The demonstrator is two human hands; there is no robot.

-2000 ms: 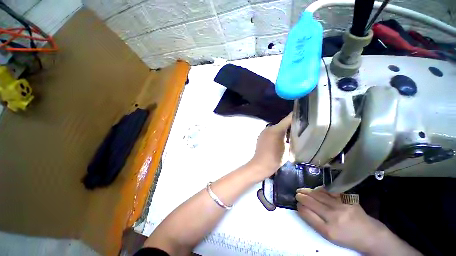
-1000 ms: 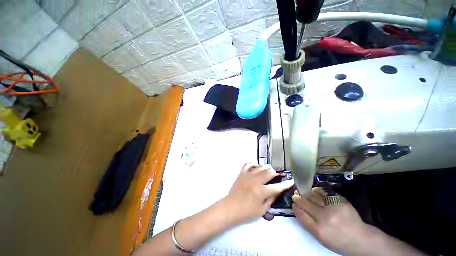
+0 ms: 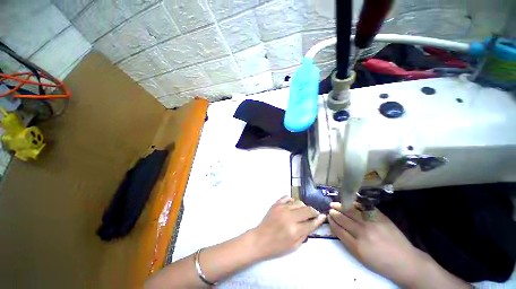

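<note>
A dark fabric strip [image 3: 314, 193] lies under the needle area of the sewing machine [image 3: 418, 135]. My left hand [image 3: 286, 226] lies at the strip's left front edge, fingertips on it. My right hand [image 3: 373, 240] lies just right of it, fingertips close to the left ones and on the edge of the cloth. The foot and needle are mostly hidden by the pale guard [image 3: 354, 161]. A large black cloth [image 3: 458, 226] is bunched under and right of the machine arm. Whether the fingers pinch the strip or only press it is unclear.
Folded black pieces [image 3: 266, 125] lie behind and left of the machine head. A blue lamp [image 3: 303, 96] hangs by the head. A dark cloth bundle [image 3: 133, 195] lies on the cardboard [image 3: 73, 186], beyond the orange-taped edge [image 3: 184, 169]. A yellow object [image 3: 22, 138] is at far left.
My left hand has come from behind the needle to the front, beside my right hand. The strip now extends behind the needle area. The camera view has shifted.
</note>
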